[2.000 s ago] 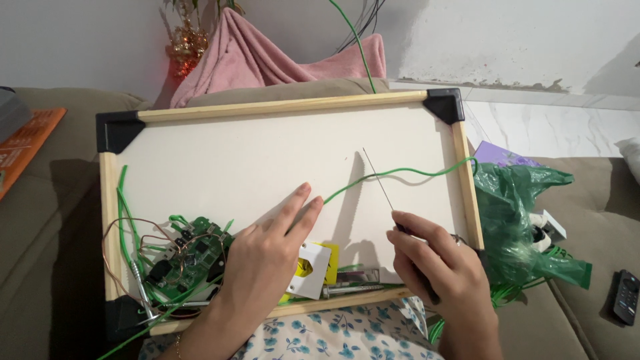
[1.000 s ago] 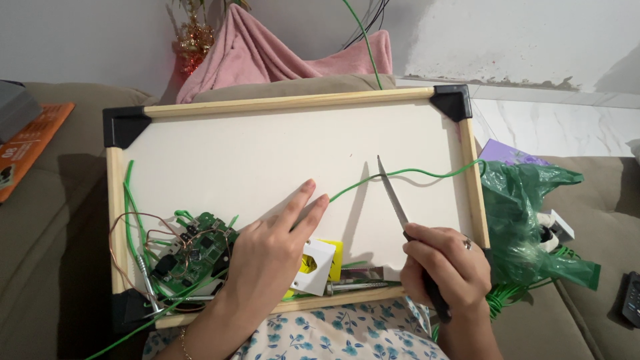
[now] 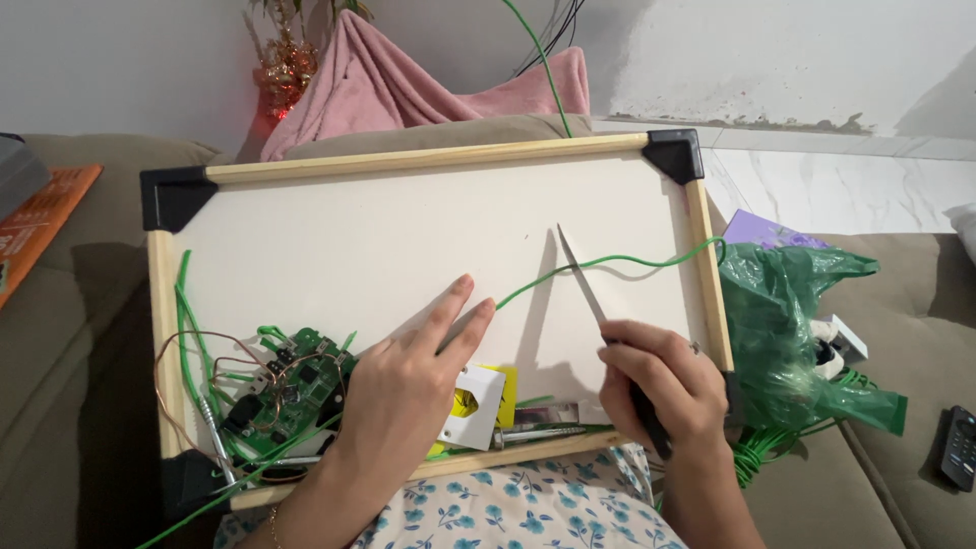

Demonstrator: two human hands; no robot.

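Observation:
My right hand point(image 3: 663, 381) grips the black handle of a knife point(image 3: 583, 282), its blade pointing up and away across a green wire point(image 3: 633, 261). Whether the blade touches the wire cannot be told. My left hand point(image 3: 419, 374) lies palm down on the white board point(image 3: 366, 252), pressing the wire near its fingertips; the wire passes beneath it and comes out at the lower left. Just left of that hand are a green circuit board point(image 3: 305, 389) and a thin copper wire point(image 3: 171, 335). A white plate with a cutout point(image 3: 488, 415) lies right of the left hand, over a yellow piece point(image 3: 507, 381).
A wooden frame point(image 3: 427, 160) with black corners edges the board, resting over the lap. Metal tools point(image 3: 541, 435) lie along its near edge. At the right are a green plastic bag point(image 3: 770, 305), coiled green wire point(image 3: 751, 457) and a remote control point(image 3: 961, 450) on the sofa.
The knife has turned from nearly edge-on to show the side of its blade, and leans less to the left. My left hand keeps its place on the wire.

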